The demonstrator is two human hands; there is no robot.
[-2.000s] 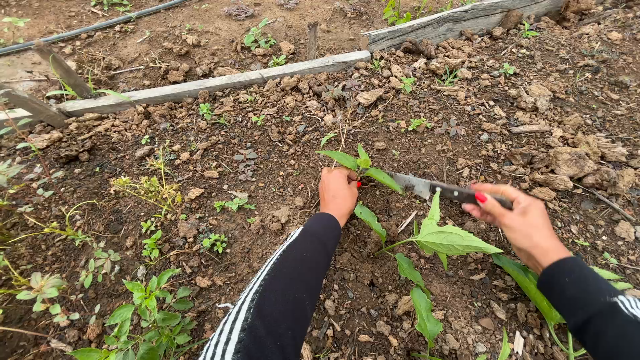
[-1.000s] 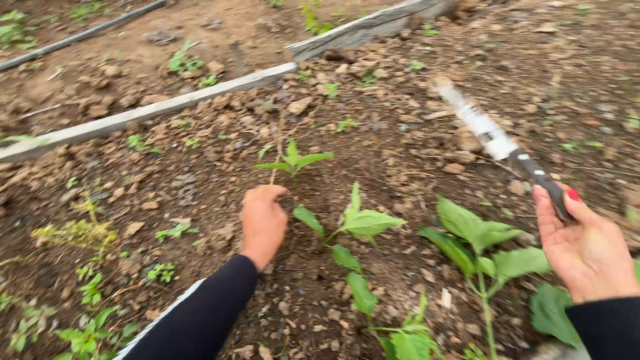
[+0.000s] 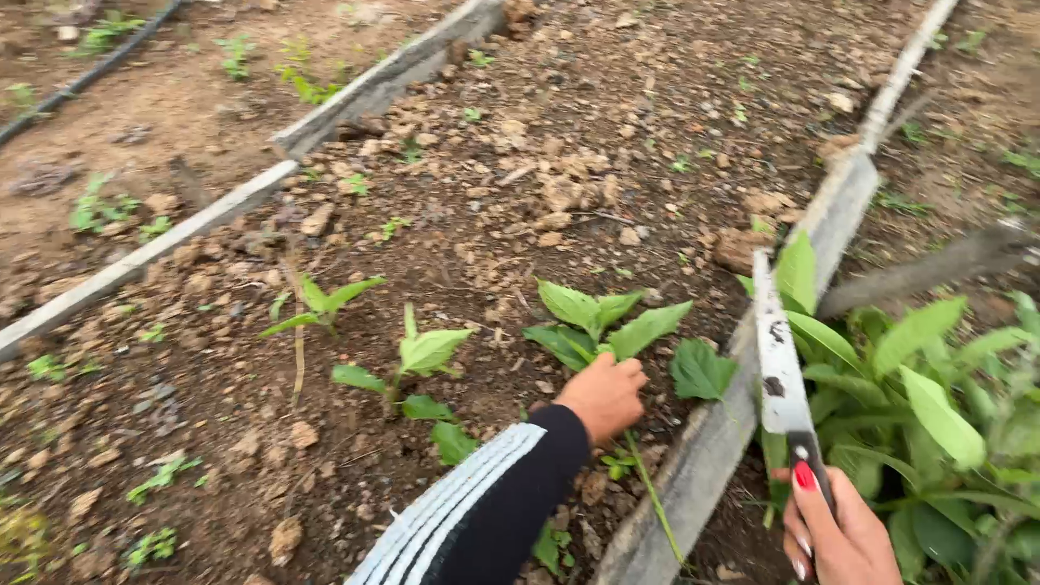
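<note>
My left hand [image 3: 603, 396] closes around the stem of a leafy green cutting [image 3: 605, 321], just below its leaves; the bare lower stem runs down toward the wooden edging. My right hand [image 3: 841, 520] grips the dark riveted handle of a knife [image 3: 782, 357], its blade pointing up and away, with dark soil stuck to the metal. Two small plants stand in the soil to the left of my left hand, a nearer one [image 3: 422, 353] and a farther one [image 3: 325, 302]. A single broad leaf [image 3: 703, 370] lies between my left hand and the blade.
Weathered boards edge the bed on the left [image 3: 146, 258] and on the right [image 3: 707, 463]. Dense leafy plants [image 3: 910, 398] and a grey wooden stick [image 3: 934, 268] are beyond the right board. A dark hose [image 3: 89, 75] runs at the upper left. Clods and small weeds dot the soil.
My left hand has left the small plant at the far left and now holds the cutting to the right. The knife, earlier at that plant, is now held up, away from it. The view has swung right.
</note>
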